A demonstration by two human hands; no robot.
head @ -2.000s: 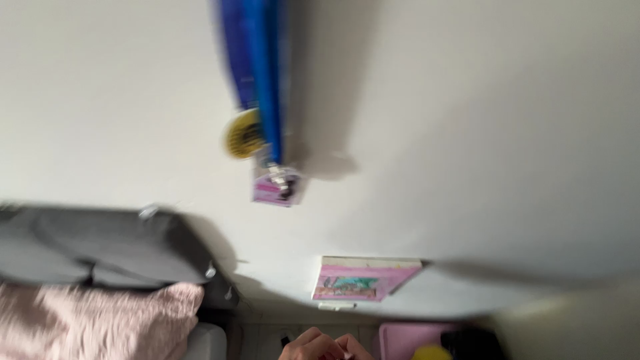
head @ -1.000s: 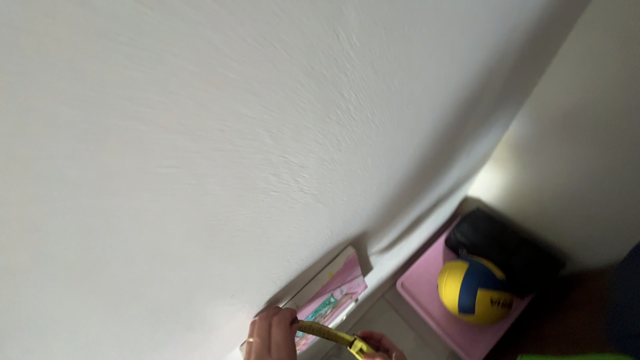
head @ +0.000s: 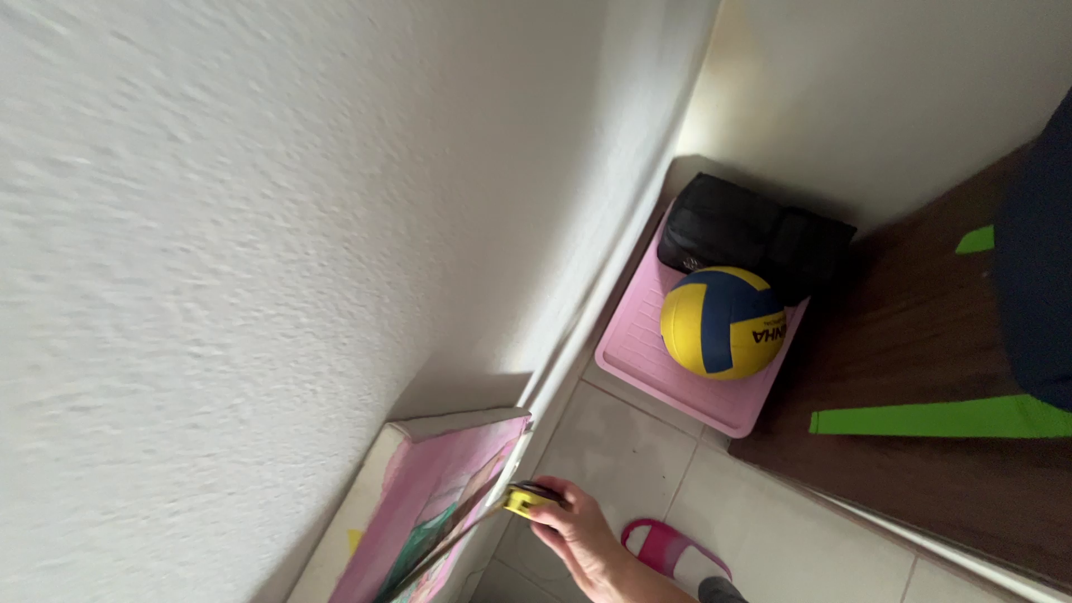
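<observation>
My right hand (head: 578,536) grips the yellow and black case of a tape measure (head: 529,499) at the bottom centre. Its blade (head: 452,540) is pulled out and runs down to the left, in front of a painted canvas (head: 410,494) in pink and green that stands against the white wall. The far end of the blade leaves the frame at the bottom. My left hand is outside the view.
A pink plastic tray (head: 645,368) on the tiled floor (head: 611,435) holds a yellow and blue volleyball (head: 722,322) and a black bag (head: 729,222). Dark wooden furniture (head: 888,352) with green straps (head: 938,417) stands at right. A foot in a pink slide sandal (head: 662,544) shows below.
One second ago both hands were in view at the tape measure; now only my right hand shows, with a longer stretch of blade out. The view has swung down and right to the floor corner.
</observation>
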